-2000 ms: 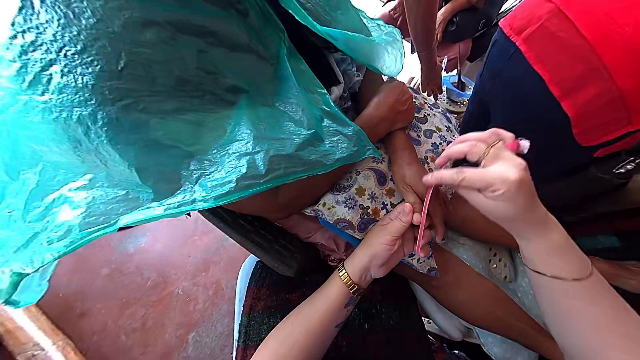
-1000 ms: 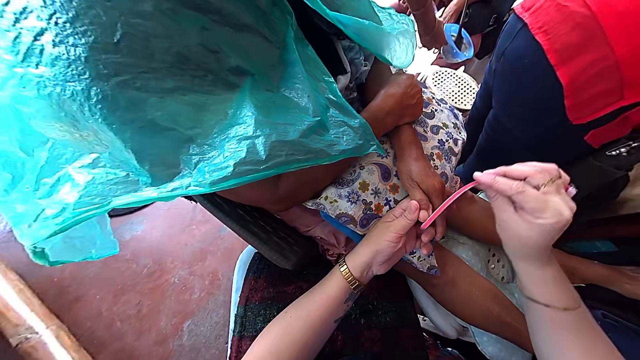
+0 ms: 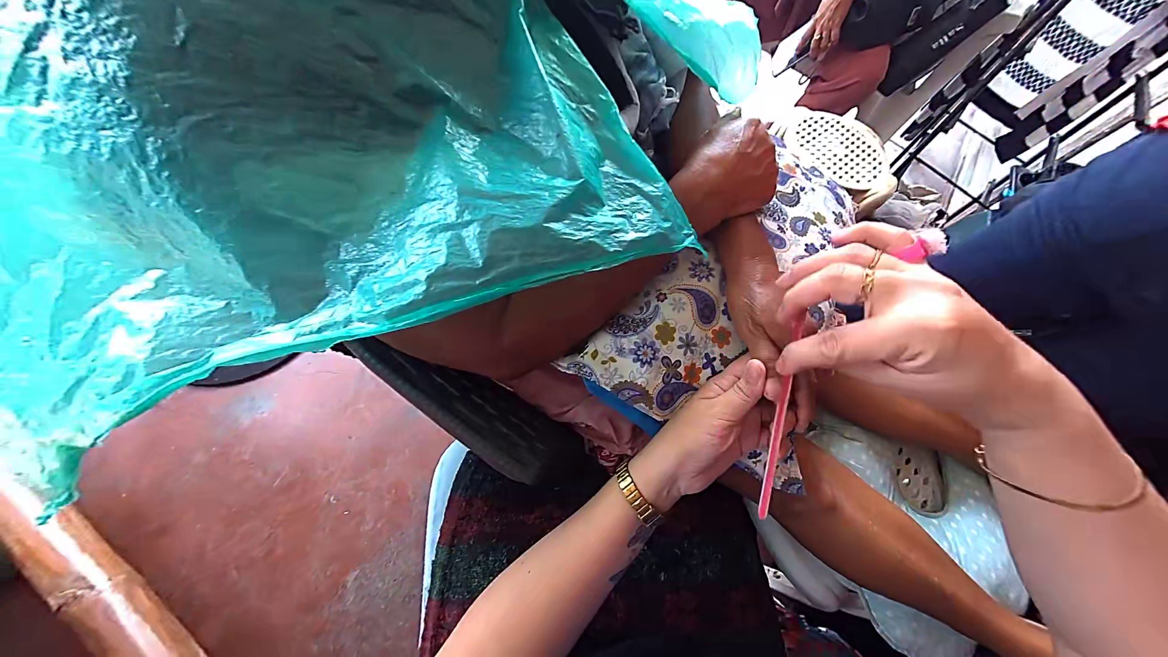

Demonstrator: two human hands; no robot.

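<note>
My left hand (image 3: pixel 716 429), with a gold-coloured watch band on the wrist, holds the fingers of another person's hand (image 3: pixel 757 310) between thumb and fingers. That hand rests over a paisley and floral cloth (image 3: pixel 671 338) on the person's lap. In my right hand (image 3: pixel 894 319) is a thin pink nail file (image 3: pixel 776 447), pinched between thumb and fingers, its long end pointing down beside the held fingers. A pink item with a fluffy tip (image 3: pixel 922 246) and a small clear item show at my right hand; I cannot tell what they are. The person's other hand is closed in a fist (image 3: pixel 748 164).
A translucent green plastic sheet (image 3: pixel 365 182) covers the person's upper body. A dark chair arm (image 3: pixel 465 411) stands left of the lap. Beyond are a round perforated white seat (image 3: pixel 839 151) and a co-present person's hand (image 3: pixel 826 23). Dark blue clothing (image 3: pixel 1077 274) is close at right.
The file has swung from slanting up to the right to pointing down, as my right hand moved in to the left. The blue container seen at the top earlier is out of view.
</note>
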